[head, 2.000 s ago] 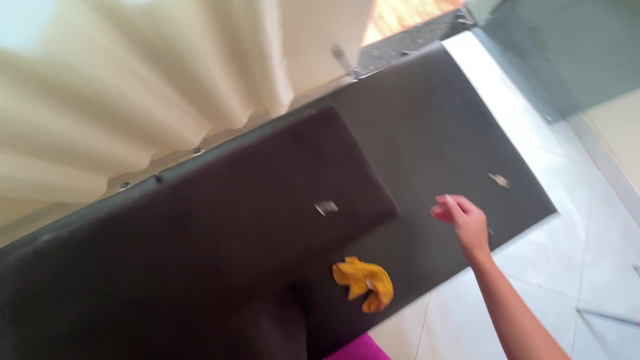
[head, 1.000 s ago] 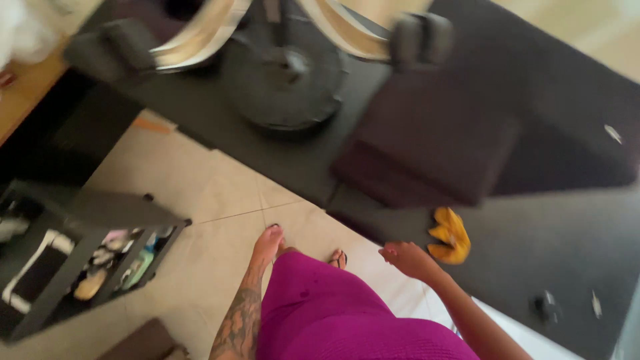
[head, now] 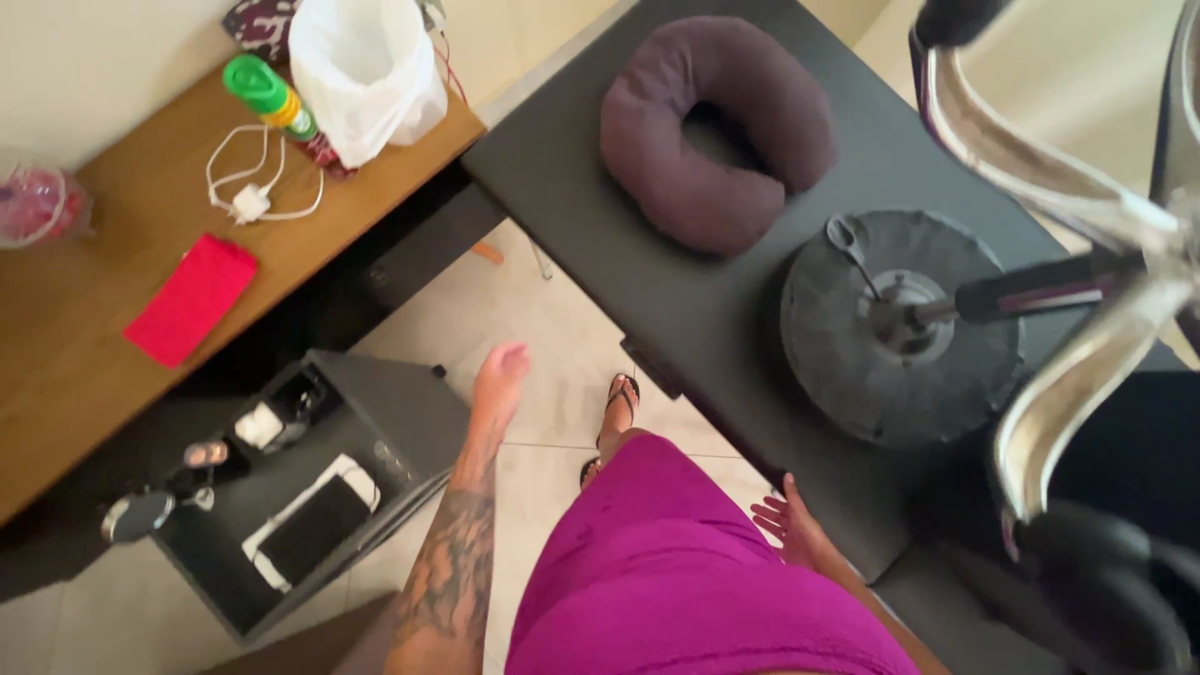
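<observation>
My left hand, blurred, hangs over the pale tiled floor between a dark storage cart and the padded table; I see nothing in it, but its fingers cannot be made out. Fingers spread, my right hand is empty, right beside the near edge of the black padded table. On that table lie a dark purple U-shaped neck pillow and an upturned stool with a round black seat and metal legs.
A wooden desk at left holds a red cloth, a white charger with cable, a green-capped spray can and a white-lined bin. The cart's top carries a white-framed tray and small items.
The view has swung widely from the table end with the yellow cloth to the desk side. My right hand, over the table two seconds ago, is now lower beside its edge.
</observation>
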